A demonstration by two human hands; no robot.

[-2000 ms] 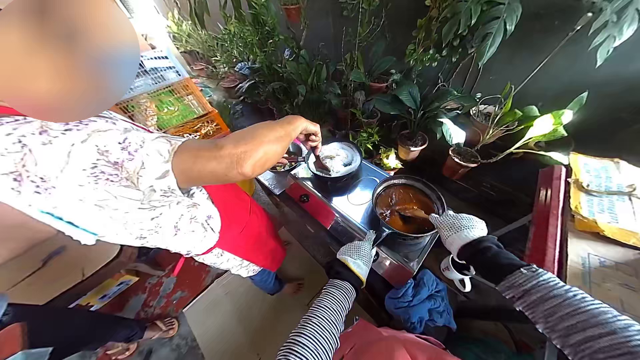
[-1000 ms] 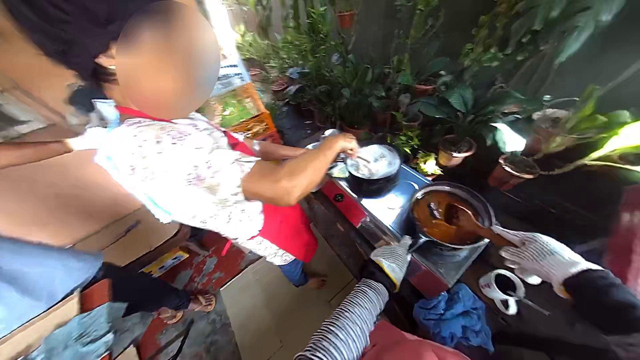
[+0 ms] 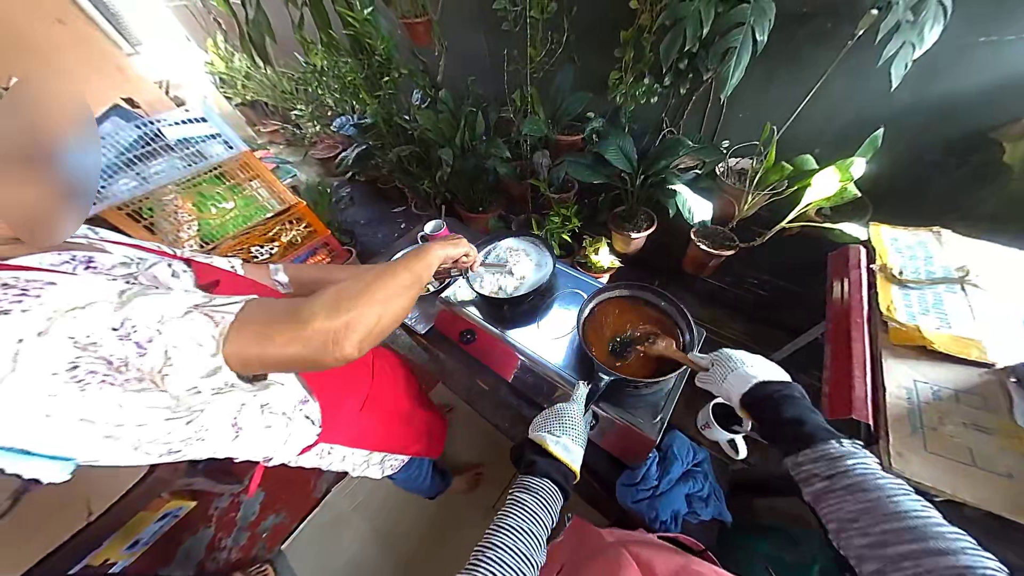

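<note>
My right hand [image 3: 738,376], in a white dotted glove, holds a wooden spoon [image 3: 676,353] whose bowl dips into orange-brown liquid [image 3: 620,320] in a dark pan [image 3: 686,308]. The pan stands on the right side of a two-burner gas stove [image 3: 560,320]. My left hand [image 3: 562,428], gloved too, is closed on the pan's handle [image 3: 596,392]. On the left burner is another pan [image 3: 550,264] with white food [image 3: 516,268], where a co-worker's hand [image 3: 454,254] holds a utensil. A white mug [image 3: 724,432] with dark contents stands beside my right hand.
A blue cloth [image 3: 674,482] lies at the stove's front right corner. The co-worker in a red apron [image 3: 368,400] stands at the left. Potted plants [image 3: 632,228] line the back. Plastic crates [image 3: 200,200] are stacked at the left, and cardboard [image 3: 952,424] lies at the right.
The wooden spoon has shifted within the liquid as my right hand moves; my left hand stays at the handle. The view has swung noticeably between frames.
</note>
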